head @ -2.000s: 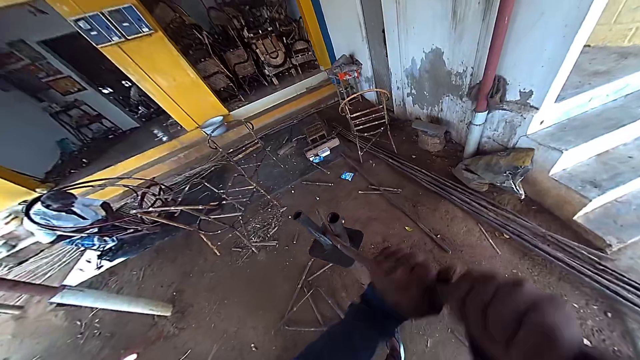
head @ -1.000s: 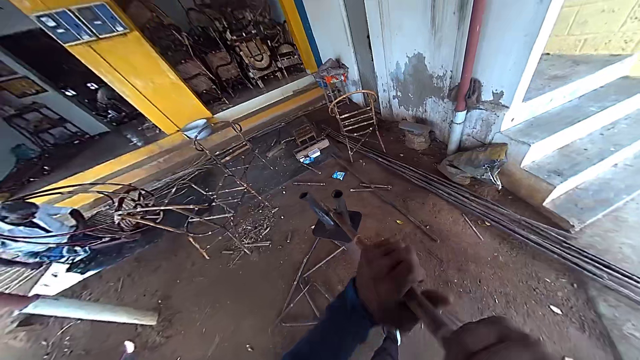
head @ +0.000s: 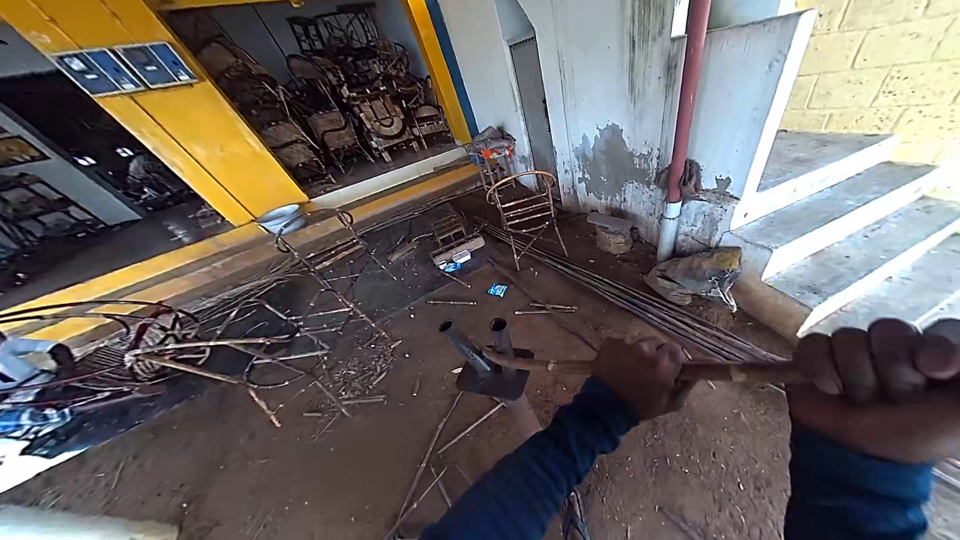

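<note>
A cane pole (head: 739,371) runs nearly level across the right half of the view. My left hand (head: 641,375) is closed round it near the middle, and my right hand (head: 877,382) grips it at the right edge. The pole's left end lies between two upright metal pipes (head: 469,349) that rise from a dark metal plate (head: 491,381) on a post. Past my right hand the pole is hidden.
A cane chair frame (head: 527,210) stands beyond the pipes. More cane frames (head: 247,345) lie at left, near a person's arm and clothing. Long poles (head: 630,289) lie on the ground toward the wall. Concrete steps (head: 847,202) rise at right, with a sack (head: 694,276) beside them.
Both hands have shifted along with the pole, which now lies more level than a second ago. The hands are farther apart than in the oldest frame.
</note>
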